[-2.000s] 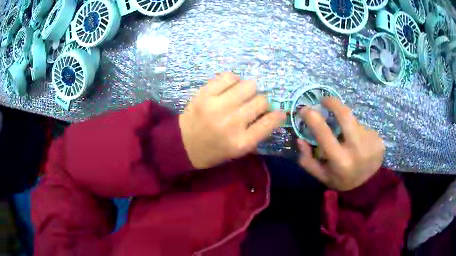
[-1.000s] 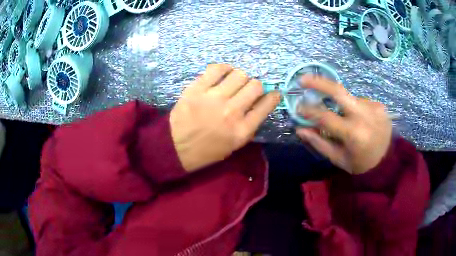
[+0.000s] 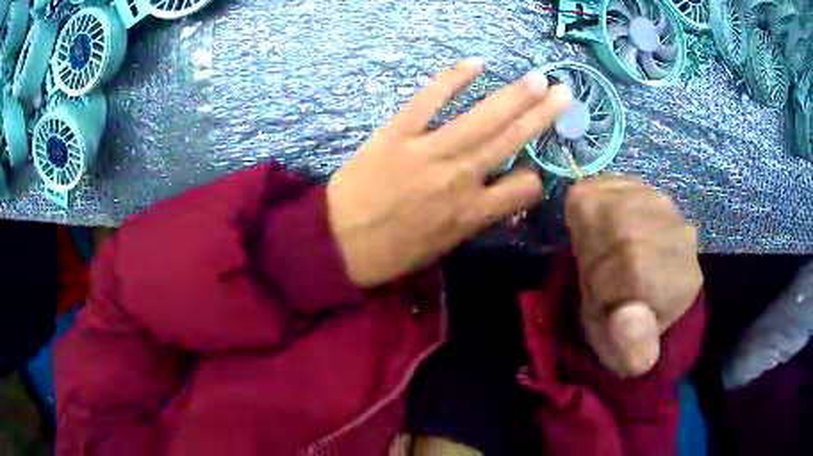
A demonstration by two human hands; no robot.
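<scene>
An open teal fan head with grey-white blades lies face up on the silvery sheet in front of me. My left hand reaches over its left side, fingertips on its rim and blades near the hub, hiding its stub. My right hand is a fist just below the ring. A thin pale tip of a small hand tool sticks out of the fist towards the blades; the rest of the tool is hidden in the fist.
Another open fan head lies just beyond, at upper right, near heaped teal parts. Fans with grilles are piled at left. The silvery sheet covers the bench. A grey sleeve shows at far right.
My left hand has moved from the stub onto the ring and blades. My right hand has left the ring and closed into a fist below it. The whole view has shifted.
</scene>
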